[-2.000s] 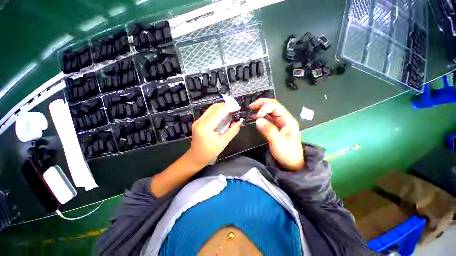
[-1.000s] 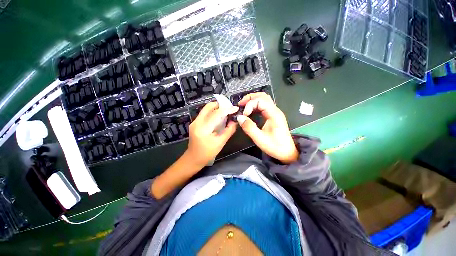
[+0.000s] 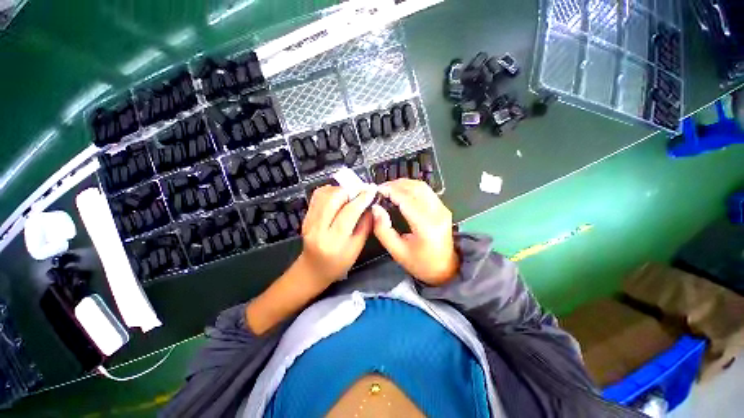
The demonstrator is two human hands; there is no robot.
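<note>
My left hand (image 3: 330, 233) is closed on a white strip (image 3: 349, 179) that sticks up past its fingertips. My right hand (image 3: 418, 230) is beside it, its fingertips meeting the left ones at the strip's edge. A small dark part shows between the fingertips, mostly hidden, and I cannot tell which hand bears it. Both hands are over the near edge of the clear compartment tray (image 3: 308, 102), whose pockets hold rows of black parts, with two bare pockets at the back right.
A loose heap of black parts (image 3: 492, 115) lies right of the tray, with a pale scrap (image 3: 490, 183) below it. A second clear tray (image 3: 589, 71) lies tilted at far right. Left are a long white strip stack (image 3: 117, 260), a white rounded item (image 3: 50, 234) and a black slab (image 3: 72, 325).
My right hand was apart from the left, then closed in, and its fingertips now meet the left ones at the strip. The trays and heap have shifted slightly left in view.
</note>
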